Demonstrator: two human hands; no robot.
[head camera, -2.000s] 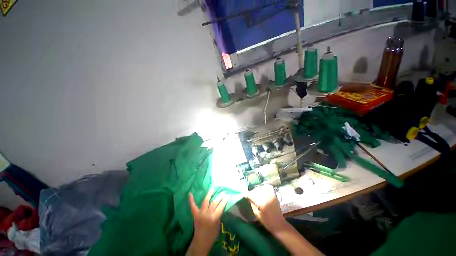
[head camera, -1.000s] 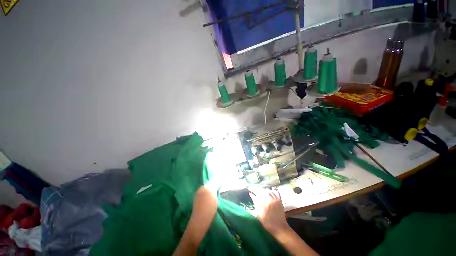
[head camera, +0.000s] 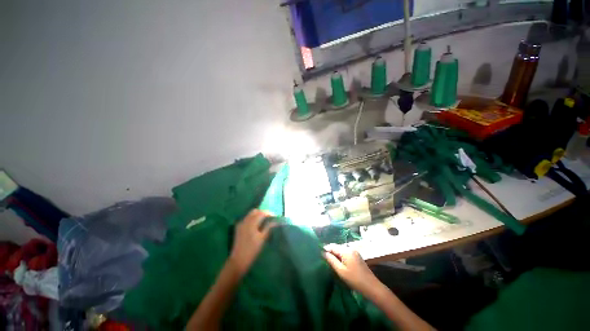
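A green garment piece (head camera: 294, 278) hangs from my hands in front of the overlock machine (head camera: 362, 191). My left hand (head camera: 251, 238) grips the cloth to the left of the machine's front, fingers curled on it. My right hand (head camera: 346, 264) pinches the cloth's edge between thumb and fingers at the table's front edge. White lamp glare (head camera: 304, 194) hides the needle area. A heap of green cloth (head camera: 217, 194) lies left of the machine, with a small pale label on it.
Green thread cones (head camera: 444, 81) stand behind the machine. Tangled green strips (head camera: 440, 161), a brownish rod (head camera: 493, 197) and bright green snips (head camera: 432, 210) lie to the right. An orange-red box (head camera: 482, 117) and brown bottle (head camera: 521, 74) are behind. A grey plastic bag (head camera: 116, 249) is left.
My left hand has moved back from the glare, up and left, with the cloth gathered in it. My right hand has shifted slightly and now pinches the cloth's edge. The view has shifted slightly.
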